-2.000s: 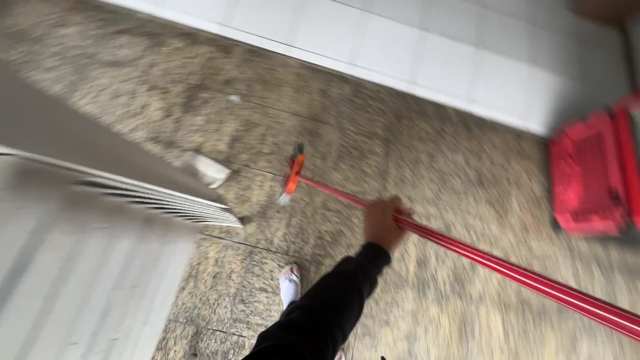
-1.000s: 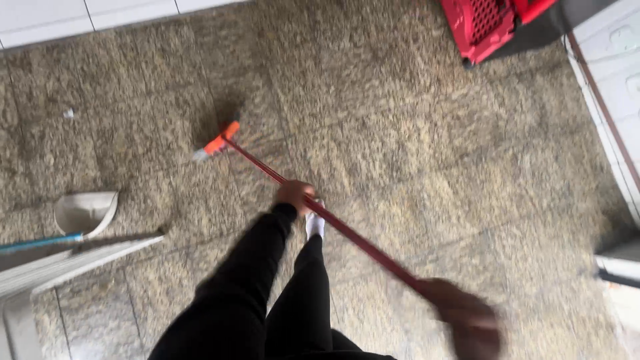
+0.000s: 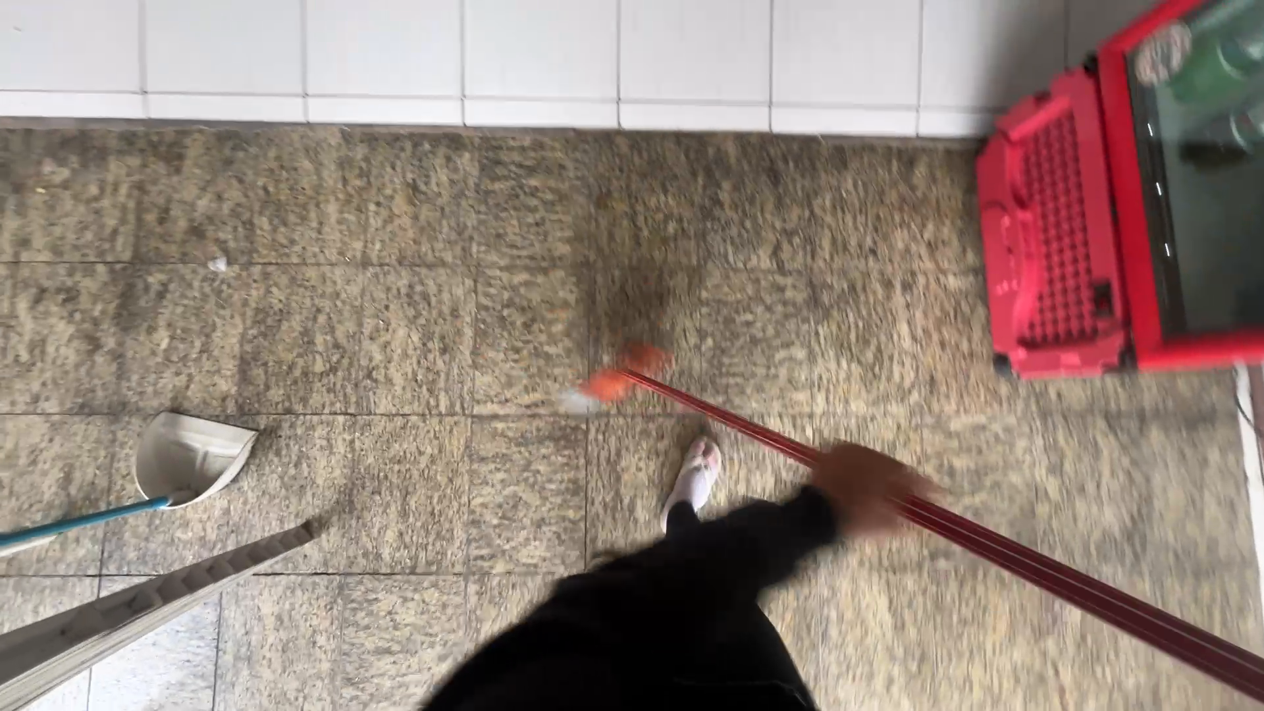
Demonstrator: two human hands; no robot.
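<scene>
My left hand (image 3: 874, 486), blurred by motion, is closed around the red handle of a broom (image 3: 750, 429). The handle slants from the lower right up to an orange broom head (image 3: 620, 375) with pale bristle tips, low over or on the speckled tiled floor. My right hand is out of view. A foot in a pale sock and a thong sandal (image 3: 699, 469) shows just below the broom head. A small white scrap (image 3: 218, 264) lies on the floor at the upper left. Farther down on that side sits an off-white dustpan (image 3: 202, 456) with a blue handle.
A red-framed glass-front drinks cooler (image 3: 1145, 197) with a slotted red base stands at the right. White wall tiles (image 3: 543, 59) run along the top. The edge of a pale panel (image 3: 168, 592) juts in from the lower left.
My right hand, blurred near the handle's upper part one second ago, is out of view now. My left hand stays on the handle. The view has shifted and turned strongly.
</scene>
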